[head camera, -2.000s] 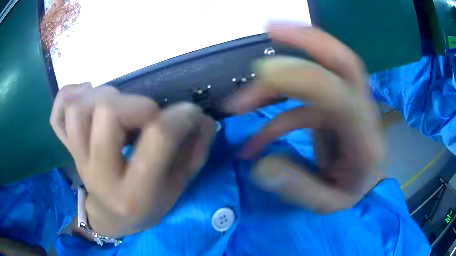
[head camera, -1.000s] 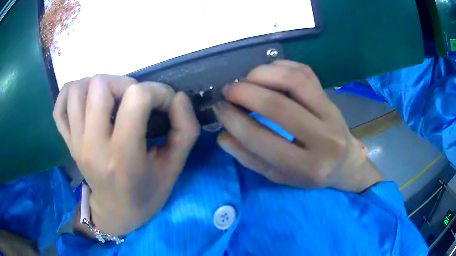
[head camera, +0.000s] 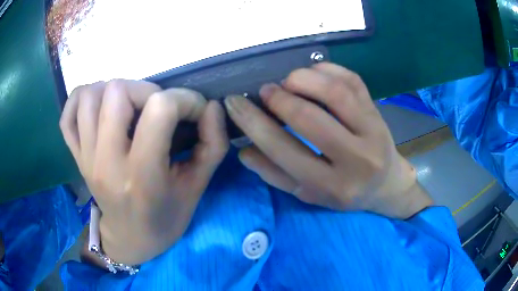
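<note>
The dark grey carrier fixture (head camera: 267, 73) lies along the near edge of the white board (head camera: 210, 25), with a shiny screw (head camera: 317, 57) at its right end. My bare left hand (head camera: 136, 153) is curled round the left part of the fixture and covers it. My bare right hand (head camera: 335, 139) rests on the middle and right part, its fingertips on top and its thumb at the near edge. The fingertips hide most of the slots. No tiny component can be made out between them. Reddish-brown specks (head camera: 65, 20) are heaped at the board's left end.
The glossy dark-green bench (head camera: 420, 45) extends on both sides of the board. My blue smock (head camera: 341, 244) is close below the fixture. Another person's blue sleeve (head camera: 471, 108) is at the right; more blue clothing (head camera: 37, 238) is at the lower left. Grey floor shows at the right.
My right hand has come down from a blurred, raised pose onto the fixture, and its fingertips have since shifted left over the slots. My left hand has stayed at the fixture's left part.
</note>
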